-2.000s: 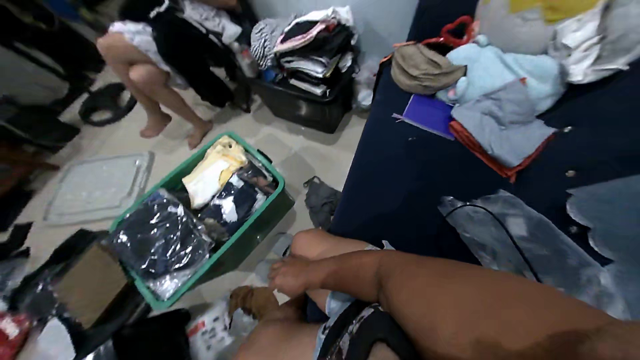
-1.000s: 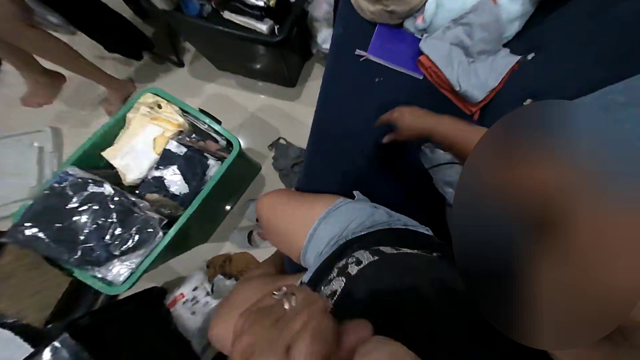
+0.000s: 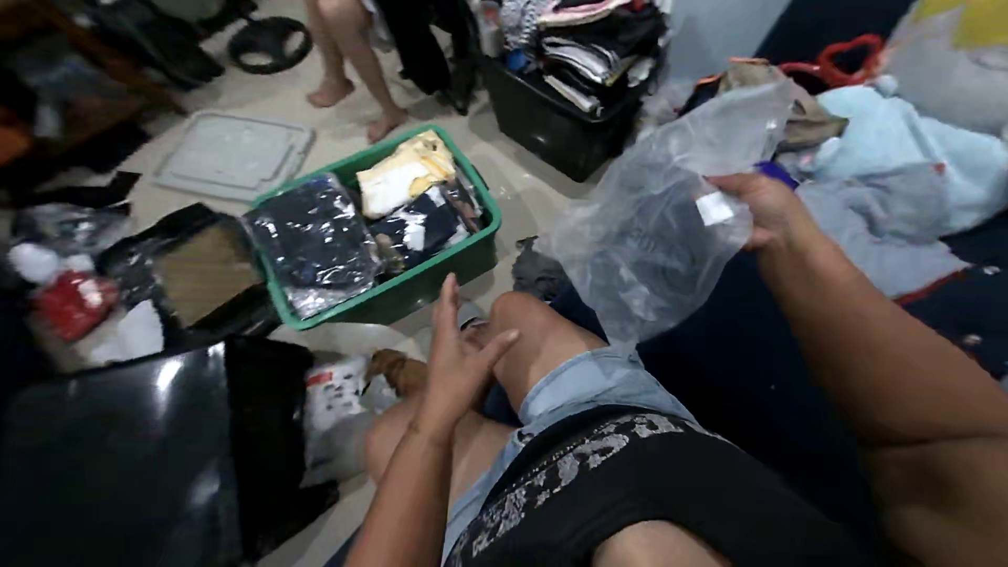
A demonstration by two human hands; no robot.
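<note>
My right hand [image 3: 760, 211] grips the edge of a clear plastic bag [image 3: 654, 228], held up over the side of the dark blue bed. A small white label sits on the bag beside my fingers. My left hand [image 3: 465, 346] is raised above my lap with its fingers apart, holding nothing. In front of it is a green-rimmed plastic bin [image 3: 378, 295] on the floor. The bin holds a dark garment in clear plastic [image 3: 315, 236], a yellow and white cloth [image 3: 405, 173] and other dark folded items.
A black bin [image 3: 543, 130] heaped with clothes stands farther back, near a seated person's bare legs [image 3: 346, 63]. A grey lid [image 3: 236, 153] lies on the floor. Black plastic [image 3: 118, 457] is at the left. Light blue and grey clothes [image 3: 882, 189] rest on the bed at the right.
My right hand, with nothing visible in it on the bed one second ago, now holds up the clear plastic bag. My left hand has moved forward from near my waist, its fingers now spread.
</note>
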